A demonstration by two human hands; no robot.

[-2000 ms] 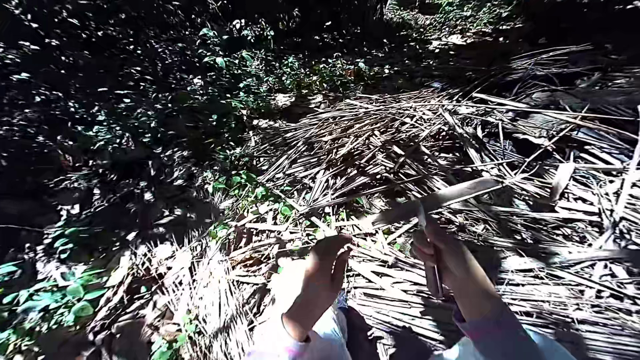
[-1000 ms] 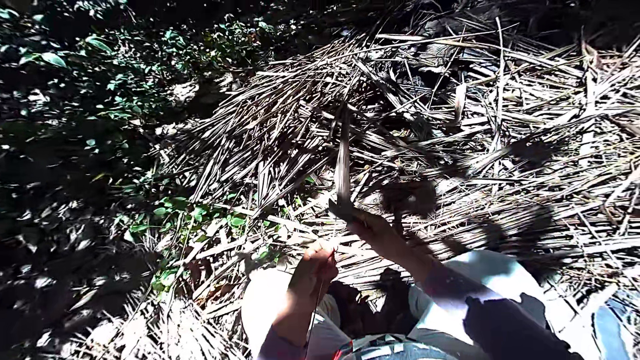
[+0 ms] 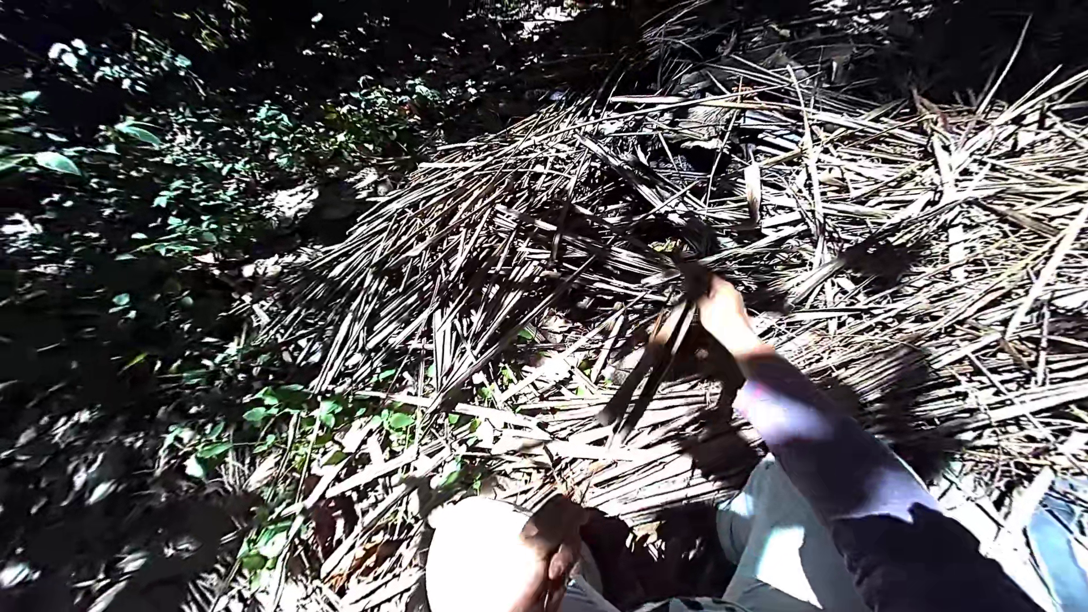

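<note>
My right hand [image 3: 718,306] reaches out over the pile of dry stalks, its fingers closed around the end of some dark, thin strips [image 3: 659,370] that point down toward my knees; glare and shadow blur what exactly they are. At the bottom, my left hand [image 3: 552,552] rests low by my pale-trousered knee [image 3: 476,552], partly in shadow; whether it holds anything does not show. Dry stalks [image 3: 459,246] lie in a heap in front of me.
More dry stalks [image 3: 960,323] cover the ground at the right. Low green plants [image 3: 195,178] and leaf litter [image 3: 93,476] lie at the left, in patchy sun and deep shade.
My right hand has moved away from my left and out over the stalks. My left hand is now lower, beside my knee. The bladed tool seen in my right hand earlier is not clearly visible.
</note>
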